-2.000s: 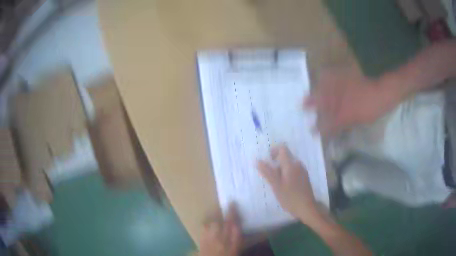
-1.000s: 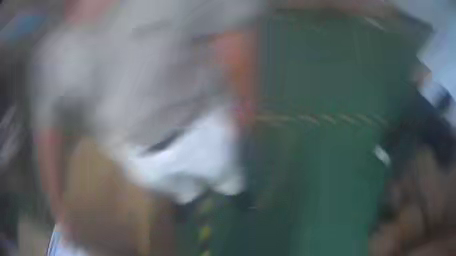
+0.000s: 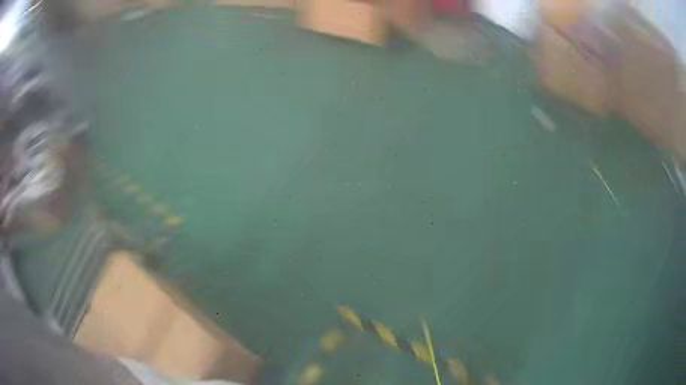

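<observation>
Neither of my hands is in view. The picture is blurred. Nearest in front of me is the green floor (image 3: 361, 173). A brown carton (image 3: 150, 319) stands at the lower left, partly cut off by the bottom edge, with something white at its lower side. Yellow-black floor tape (image 3: 387, 334) runs along the floor at the bottom centre. The clipboard and form do not show.
More brown cartons stand at the top centre (image 3: 344, 19) and upper right (image 3: 575, 68). Blurred dark and silvery items (image 3: 37, 165) are at the left edge. Another stretch of tape (image 3: 150, 203) lies at the left. A dark grey shape fills the lower left corner.
The view has swung from the clipboard, past a person in a grey top and white lower clothing, to the floor. My hands, the clipboard and that person are out of view.
</observation>
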